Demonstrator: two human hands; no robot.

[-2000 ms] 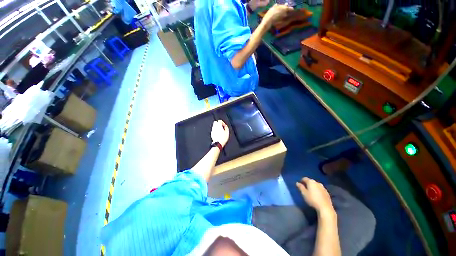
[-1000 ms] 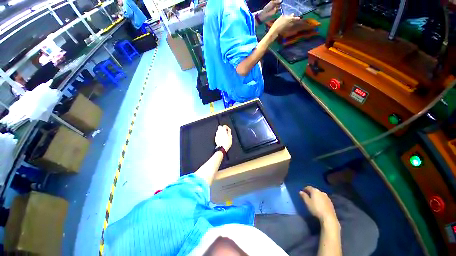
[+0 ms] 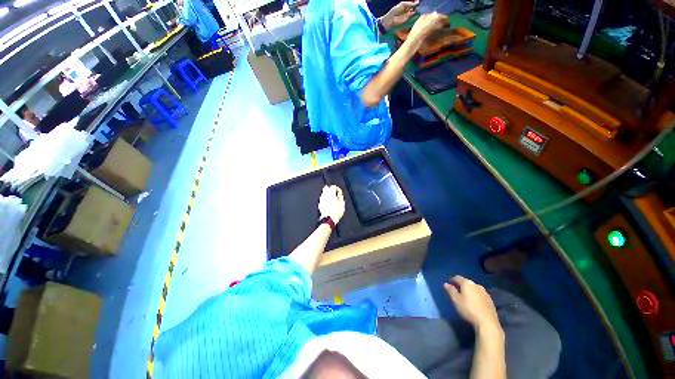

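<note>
A black foam-lined tray lies on a cardboard carton in front of me. A glossy black panel lies flat in its right compartment; the left compartment shows only black lining. My left hand rests at the tray's divider, beside the panel and apart from it. Its fingers are partly curled, and whether they grip the divider is unclear. My right hand is above my lap, empty, with its fingers loosely apart.
A coworker in blue stands beyond the tray at the green bench. Orange-brown presses stand along the right, with a pale hose hanging across. Cartons and blue stools are on the left.
The view has shifted slightly since the oldest frame. The coworker's hands and forearm have moved at the bench. My hands and the panel in the tray have stayed in place.
</note>
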